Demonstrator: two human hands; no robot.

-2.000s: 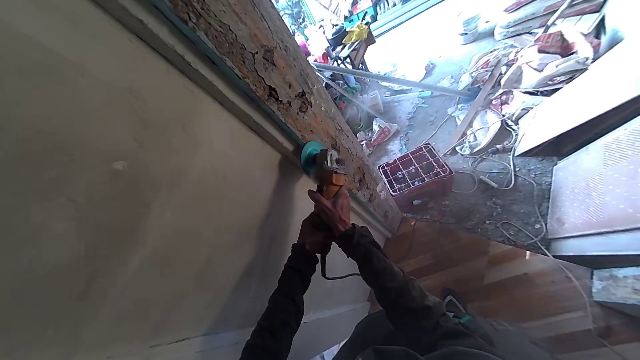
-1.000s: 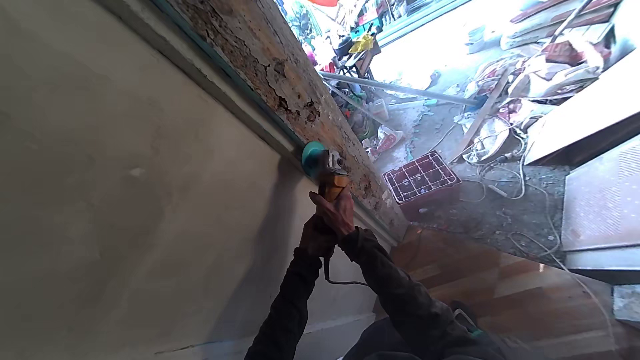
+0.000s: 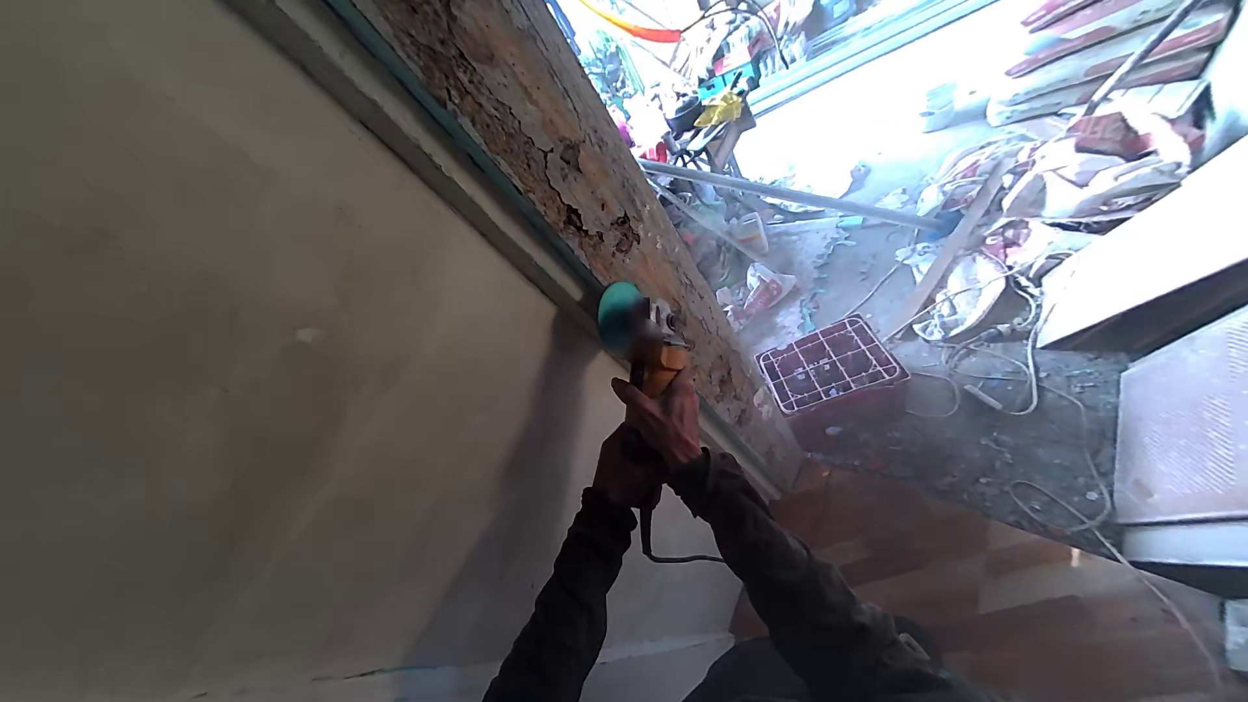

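Both my hands hold a yellow and black angle grinder (image 3: pixel 661 359) near the middle of the view. My left hand (image 3: pixel 624 468) is wrapped round the rear of its body, where a dark power cord leaves it. Just above, my right hand (image 3: pixel 670 417) grips the body behind the metal gear head. The grinder's green disc (image 3: pixel 620 318) is at the edge between the trim strip (image 3: pixel 487 202) of the plastered wall (image 3: pixel 292 331) and the rough, flaking door or window jamb (image 3: pixel 575 185). Whether the disc touches the surface cannot be told.
A dark red plastic crate (image 3: pixel 834 369) stands on the dusty ground beyond the jamb. Pale cables (image 3: pixel 1029 370) loop beside it, near stacked sacks (image 3: pixel 1121 58) and a long pole (image 3: pixel 790 195). Wooden flooring (image 3: pixel 907 565) lies below right, and a white panel (image 3: pixel 1185 429) at the right edge.
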